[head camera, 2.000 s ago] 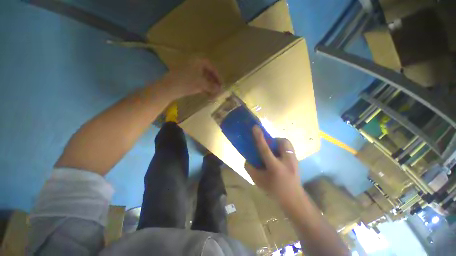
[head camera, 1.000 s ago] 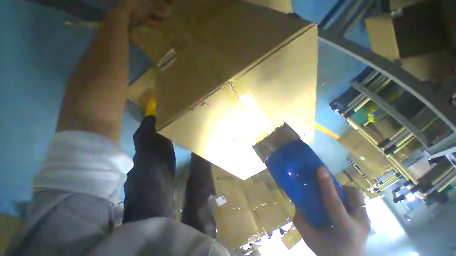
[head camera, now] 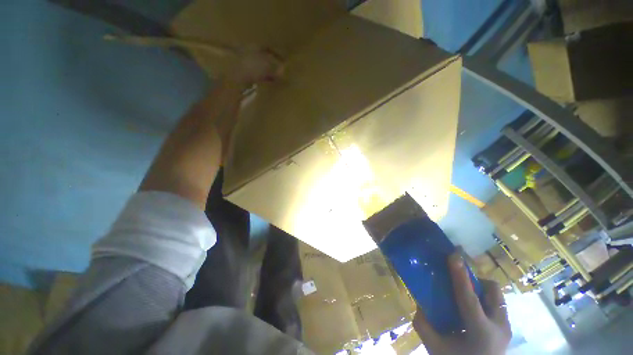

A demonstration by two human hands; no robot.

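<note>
A large brown carton (head camera: pixel 409 111) stands tilted in front of me, its near face bright with glare. A short strip of tape shows at the seam by the upper edge of that face. My right hand (head camera: pixel 468 312) holds the blue tape dispenser (head camera: pixel 434 274), its metallic end close to the lower right of the bright face. My left hand (head camera: pixel 260 66) is at the carton's far left side, by a raised flap (head camera: pixel 257 24). Its fingers are blurred, and whether they grip the cardboard cannot be told.
The blue floor (head camera: pixel 83 152) lies to the left. A grey metal frame (head camera: pixel 555 118) curves along the right, with an open carton (head camera: pixel 552 66) behind it. More cartons (head camera: pixel 333 298) stand below, behind my legs. A yellow floor line (head camera: pixel 467 195) runs right of the carton.
Over the two seconds, the dispenser moved from the seam down and right, off the upper edge. My left hand reached up the carton's left side, then came partly back. The carton shifted in view.
</note>
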